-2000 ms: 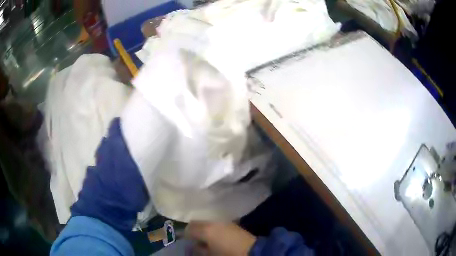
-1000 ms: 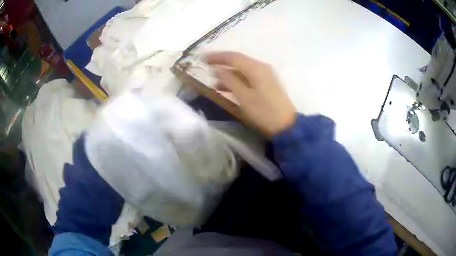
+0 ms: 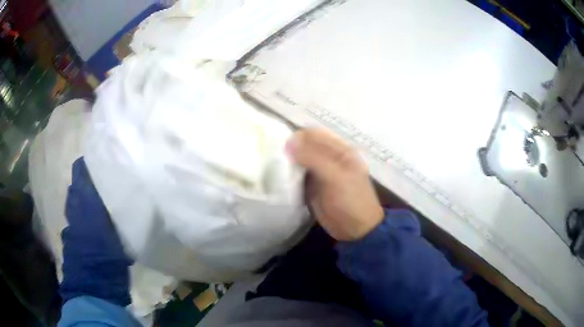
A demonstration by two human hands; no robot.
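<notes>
A large white garment piece (image 3: 186,159) is bunched up at the left of centre, in front of the table's left corner. My right hand (image 3: 336,182) grips its right edge, thumb and fingers closed on the cloth beside the brown table edge. My left forearm in a blue sleeve reaches up behind the garment piece from the lower left. My left hand is hidden by the cloth.
The white machine table (image 3: 410,83) has a printed ruler along its front edge. The sewing machine's needle plate (image 3: 522,150) and black-handled shears (image 3: 575,230) are at the right. White cloth is heaped (image 3: 224,25) behind and hangs (image 3: 57,153) at far left.
My right hand has come down from above the table corner and taken hold of the cloth's right edge. The garment piece is raised and spread wider.
</notes>
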